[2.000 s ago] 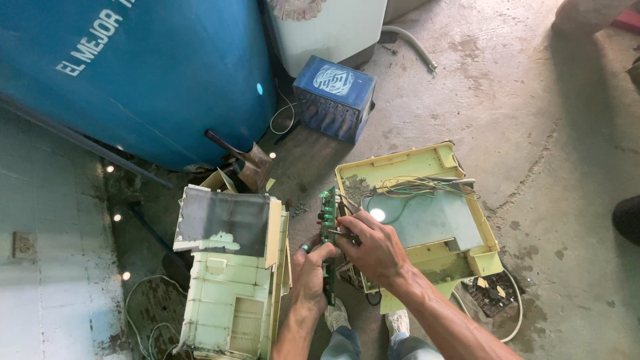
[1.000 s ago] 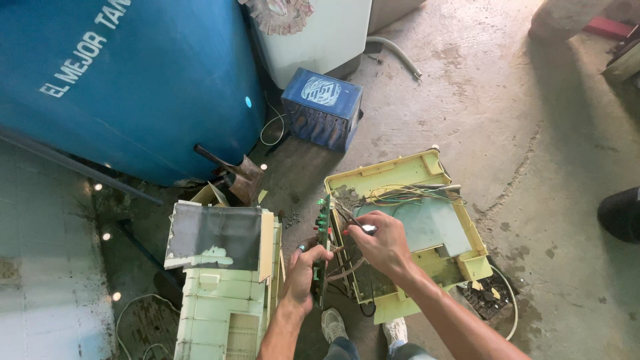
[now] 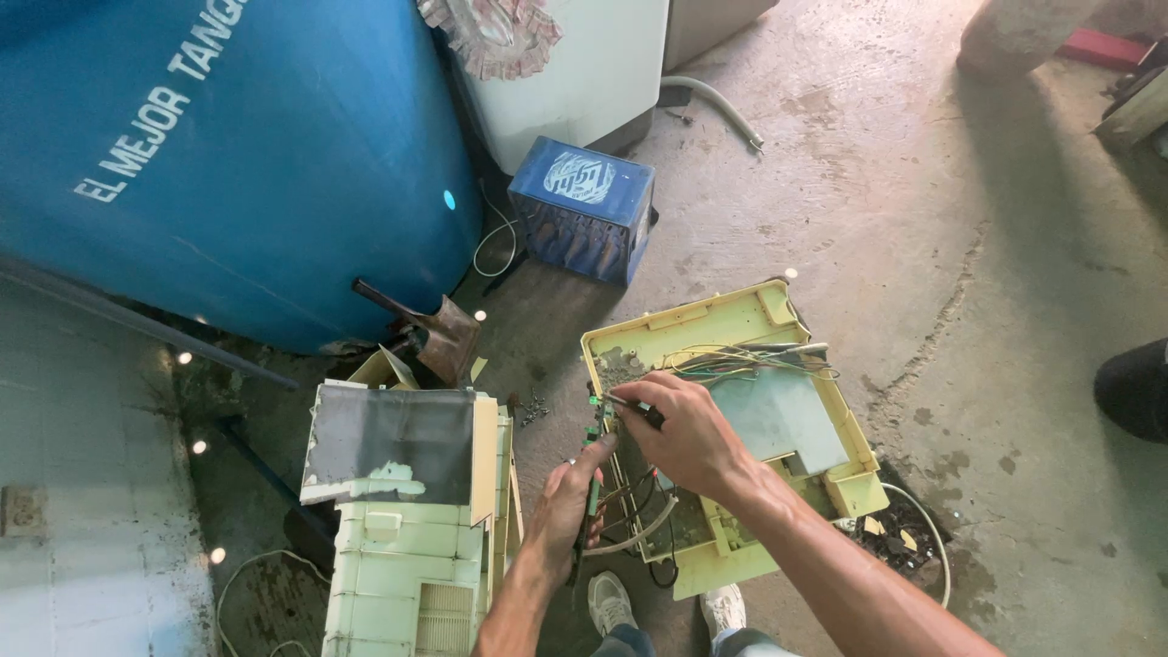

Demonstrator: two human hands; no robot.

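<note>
A narrow circuit board with green terminal blocks [image 3: 593, 433] is seen nearly edge-on, gripped by my left hand [image 3: 561, 506] at its lower part. My right hand [image 3: 680, 433] holds a small screwdriver-like tool [image 3: 639, 409], its tip at the board's upper end. Below and to the right lies an open yellowed plastic housing [image 3: 693, 319], with a bundle of thin wires [image 3: 748, 360] across its top and a pale panel inside. Dark and grey cables [image 3: 648, 529] hang near the board's lower end. Left of my hands stands another yellowed plastic casing [image 3: 401, 547] with a dark top panel.
Several small screws [image 3: 534, 409] lie on the concrete floor between the casings. A blue plastic crate [image 3: 584, 210], a large blue tank [image 3: 301, 164] and a rusty shovel blade [image 3: 447, 342] stand beyond. A pale cable [image 3: 940, 547] loops beside the housing. My shoes [image 3: 610, 598] are below.
My right hand has moved with the tool to the upper end of the board. My left hand still grips the board, now lower down.
</note>
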